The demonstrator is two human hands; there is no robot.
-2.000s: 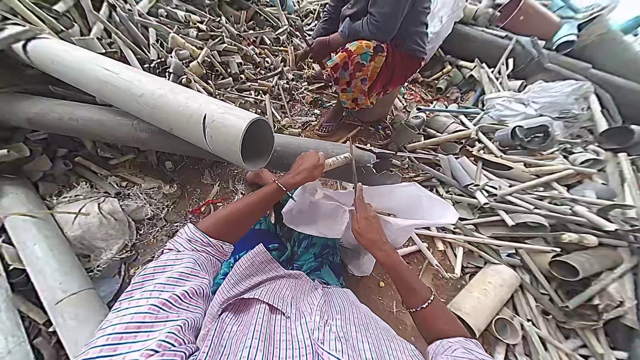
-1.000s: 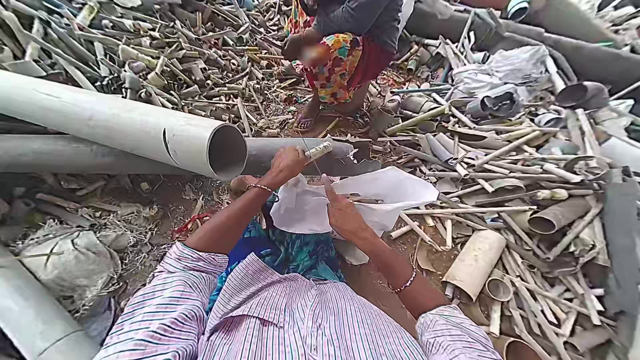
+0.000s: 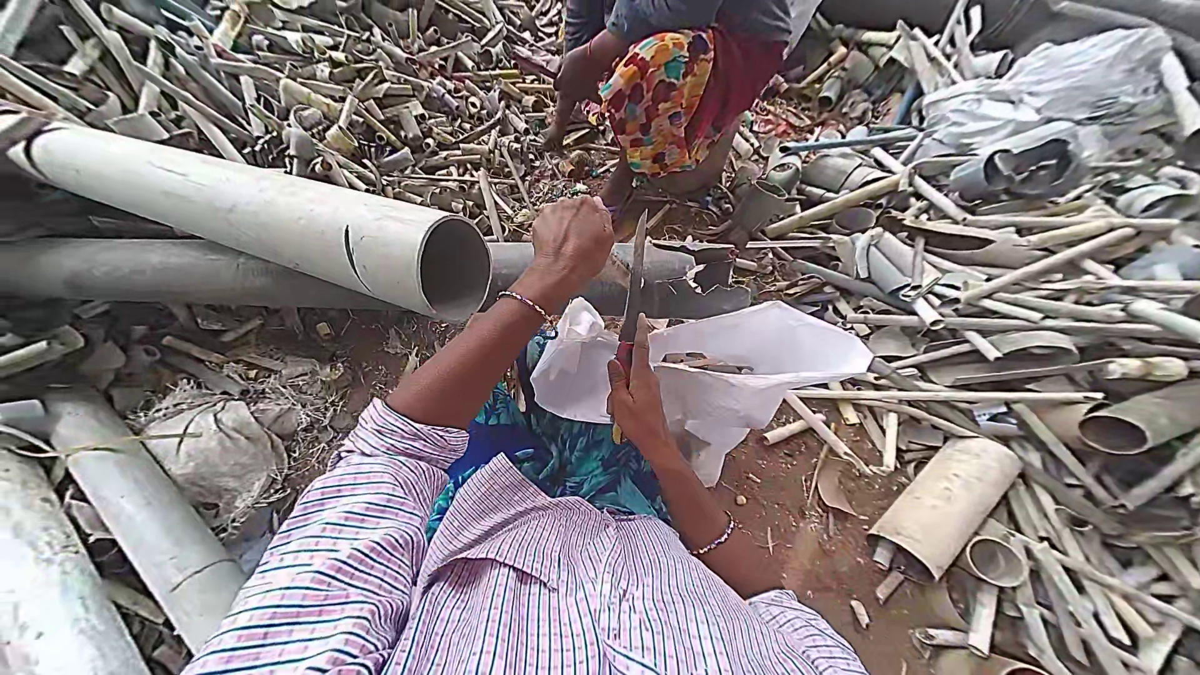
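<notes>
My right hand holds a knife upright by its handle, the blade pointing away from me and the index finger along it. My left hand is raised ahead and to the left of the blade, its fingers curled; whether it grips anything is hidden. A white plastic sheet or sack lies over my lap, partly behind my right hand, with a few small dark scraps on it.
A large pale pipe rests over a grey pipe at left. A person crouches ahead. Heaps of pipe pieces surround me, with a short wide pipe piece at right.
My left hand has risen away from the sheet. A pale pipe piece by that hand in the earlier frames is no longer visible there. The crouching person's hand has moved down toward the heap.
</notes>
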